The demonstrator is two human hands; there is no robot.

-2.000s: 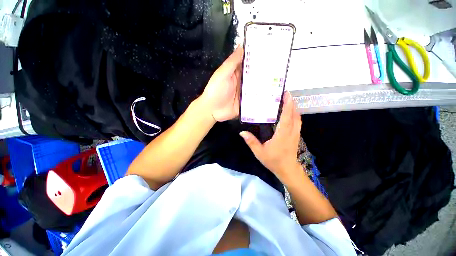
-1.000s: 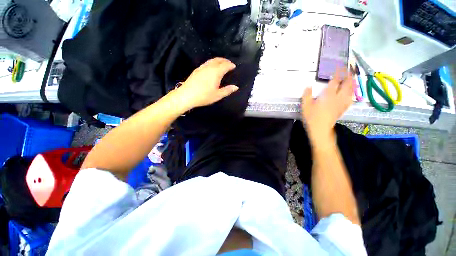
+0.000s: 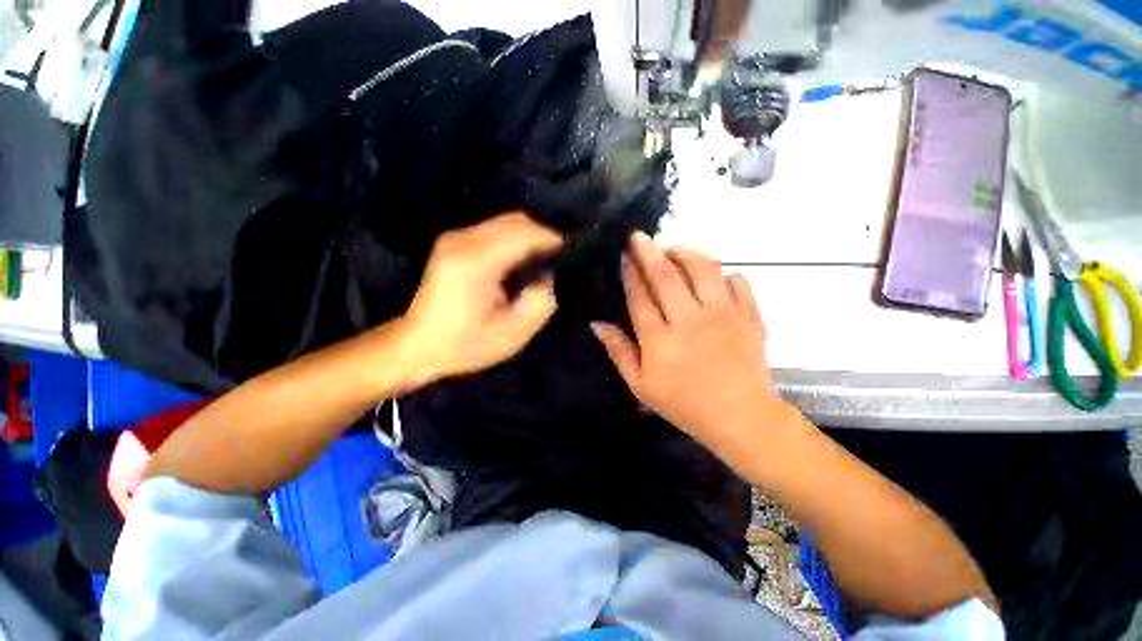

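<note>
The black garment lies left of and under the needle area and hangs over the table's front edge onto the lap. My left hand has its fingers curled on the cloth and pinches a fold of it. My right hand rests at the cloth's right edge, fingertips on the cloth below the needle; whether it grips is unclear. The presser foot and needle area is at the cloth's upper right edge, partly blurred. The smartphone lies on the table at the right, screen dimly lit.
Scissors with green and yellow handles and pink and light-blue snips lie right of the phone. The edge ruler runs along the table front. A black cloth pile is below at right. A blue crate is below at left.
The phone went from both hands to the table. My right hand has moved left from the phone to the cloth. My left hand now pinches the cloth, and the view is closer to the needle.
</note>
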